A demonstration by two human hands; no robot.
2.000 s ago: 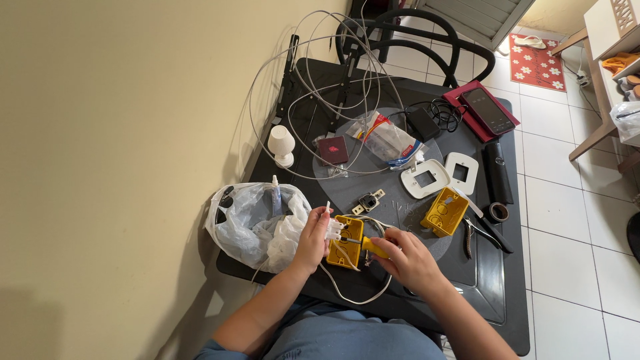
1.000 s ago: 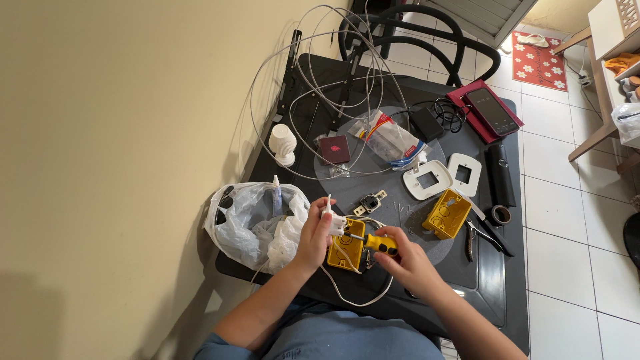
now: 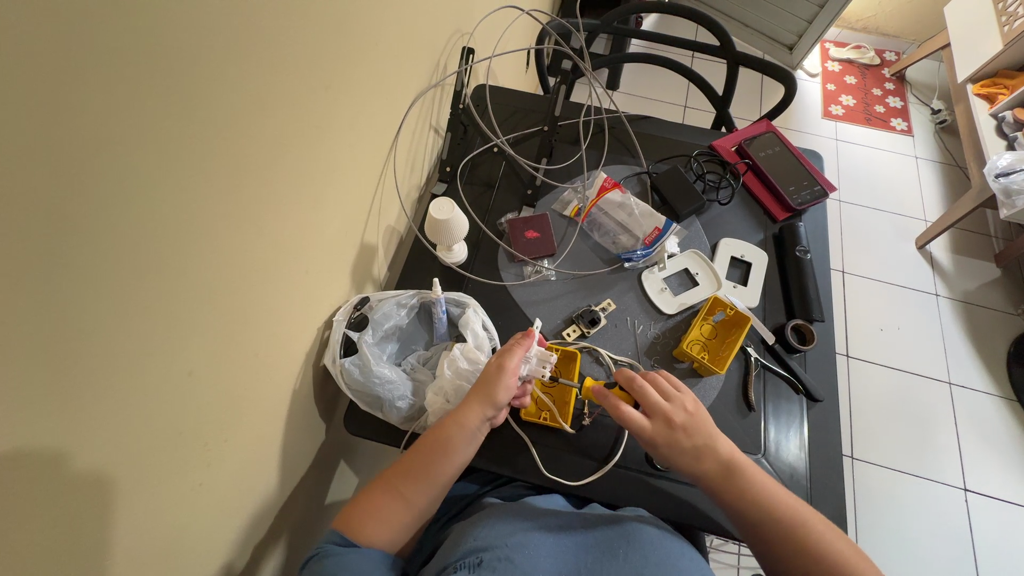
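My left hand [image 3: 504, 382] grips a white plastic electrical socket module [image 3: 538, 362]. In my right hand [image 3: 660, 408] is a screwdriver with a yellow and black handle [image 3: 608, 392], its shaft reaching left to the module's side. Below them lies a yellow electrical junction box [image 3: 550, 410], with white cable [image 3: 578, 482] looping around it on the table. Just beyond is a black socket module with metal mounting tabs [image 3: 590, 320]. A second yellow junction box [image 3: 712, 336] sits to the right, near two white cover plates [image 3: 682, 282] and several small screws [image 3: 636, 326].
On the black table [image 3: 808, 448] are pliers [image 3: 770, 373], a knife [image 3: 784, 364], a tape roll [image 3: 798, 336], a phone [image 3: 782, 170], a power adapter [image 3: 678, 192] and a small white lamp [image 3: 446, 230]. A plastic-bag-lined container [image 3: 384, 360] stands at left. Grey cable [image 3: 416, 192] coils over the far side.
My right hand has shifted slightly on the screwdriver, exposing more of its handle a second ago than two seconds ago. My left hand stays on the white module.
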